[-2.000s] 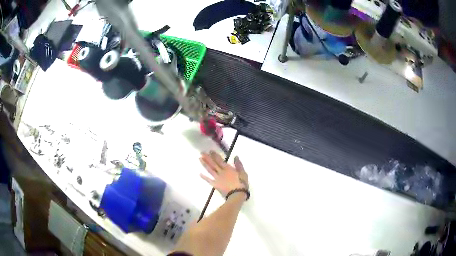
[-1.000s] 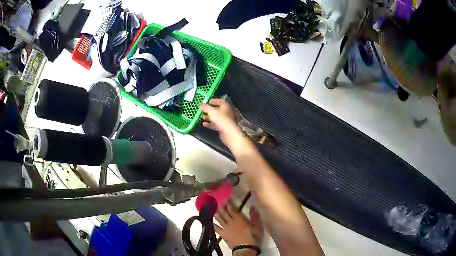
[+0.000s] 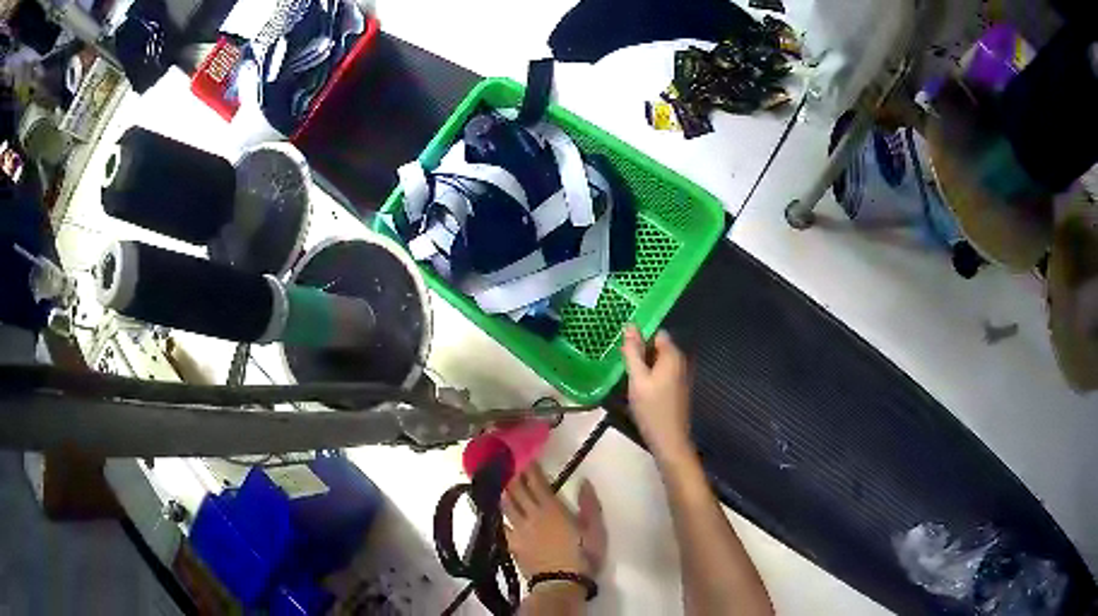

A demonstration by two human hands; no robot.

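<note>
A green perforated basket (image 3: 692,259) holds a loose heap of navy and white fabric strips (image 3: 518,217) and sits partly over the black ribbed strip. My right hand (image 3: 660,391) is at the basket's near right corner, its fingers on the rim; the grip is partly hidden. My left hand (image 3: 552,529), with a dark bracelet, rests on the white table with fingers apart, beside a pink object (image 3: 508,448) and black-handled scissors (image 3: 488,542). It holds nothing visible.
Black thread cones (image 3: 193,295) stand at left behind a grey bar (image 3: 241,427). A blue box (image 3: 247,529) is lower left. A red basket (image 3: 217,78) with striped pieces is upper left. Crumpled clear plastic (image 3: 963,566) lies lower right on the ribbed strip (image 3: 867,409).
My right hand came into view, reached the green basket's rim, and moved right with it. The basket now covers more of the ribbed strip. My left hand stays on the table.
</note>
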